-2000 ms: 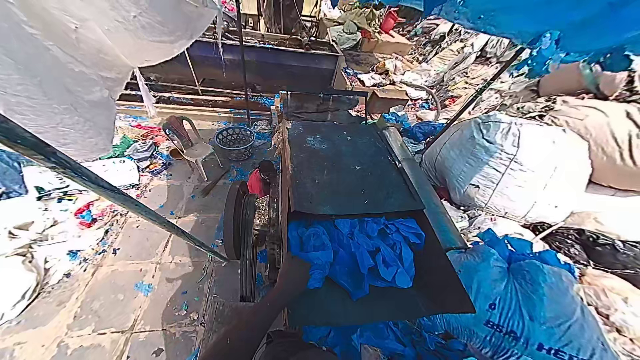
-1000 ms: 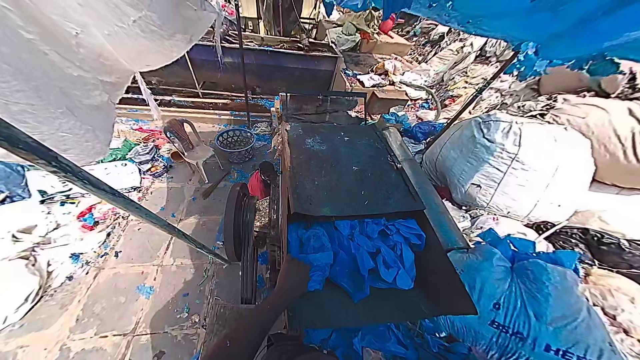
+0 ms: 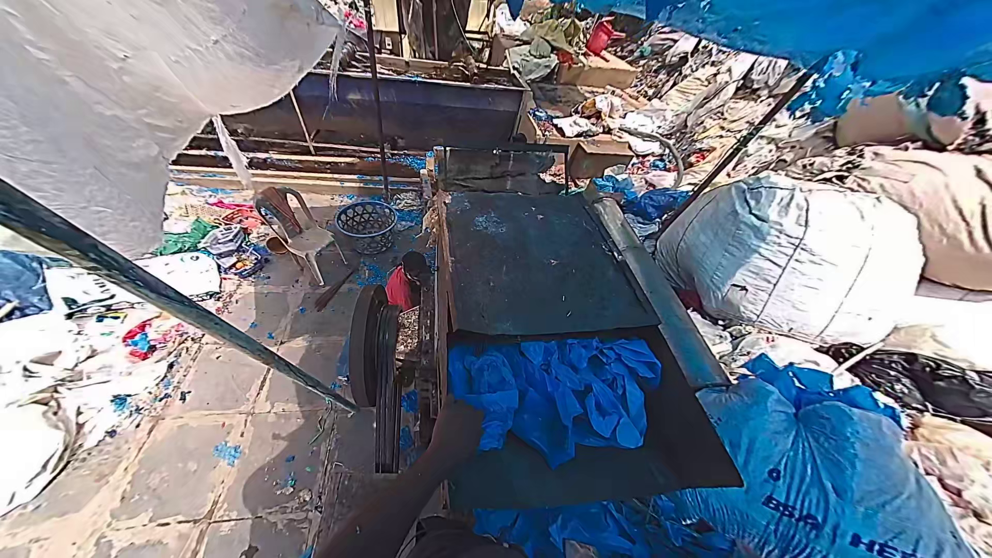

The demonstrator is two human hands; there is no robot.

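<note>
Blue plastic sheeting lies crumpled in the open mouth of a dark metal feed tray, below a flat metal cover plate. My left hand is at the tray's left side, against the edge of the sheeting; its fingers are in shade, so whether they grip the plastic is unclear. I cannot make out my right hand. More blue plastic lies below the tray's near edge. Left of the tray stand a dark wheel and drive belts.
A slanting metal pole crosses the left side. Beyond the wheel are a plastic chair, a basket and a broom. A blue filled sack and a large white sack stand at the right.
</note>
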